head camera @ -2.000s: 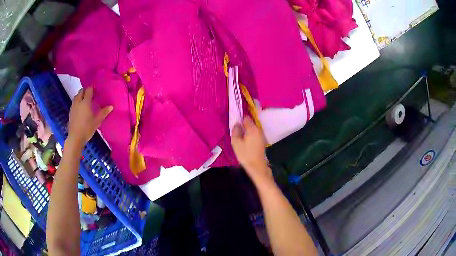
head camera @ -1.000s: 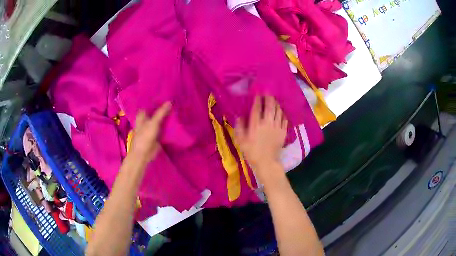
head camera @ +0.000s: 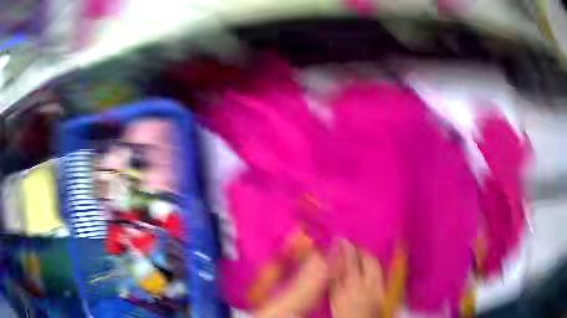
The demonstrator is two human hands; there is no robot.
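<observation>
Magenta garment pieces [head camera: 379,168] lie in overlapping layers over a white surface, filling the middle and right of the blurred view. Yellow-orange strips [head camera: 395,279] hang among them near the bottom. My left hand [head camera: 298,289] is on the lower part of the magenta cloth, beside a yellow-orange strip. My right hand [head camera: 357,282] is close to its right, also over the cloth, with the fingers pointing up. Both hands are blurred and cut off by the bottom edge. Whether either grips the cloth cannot be told.
A blue plastic crate [head camera: 202,211] with red, white and dusty pink scraps stands left of the cloth. A pale-yellow sheet [head camera: 42,200] lies beyond it at the far left. A pale curved band [head camera: 186,34] crosses the top.
The view has swung left and blurred, so the crate and cloth appear further right. My hands have come close together at the bottom, on the lower part of the cloth.
</observation>
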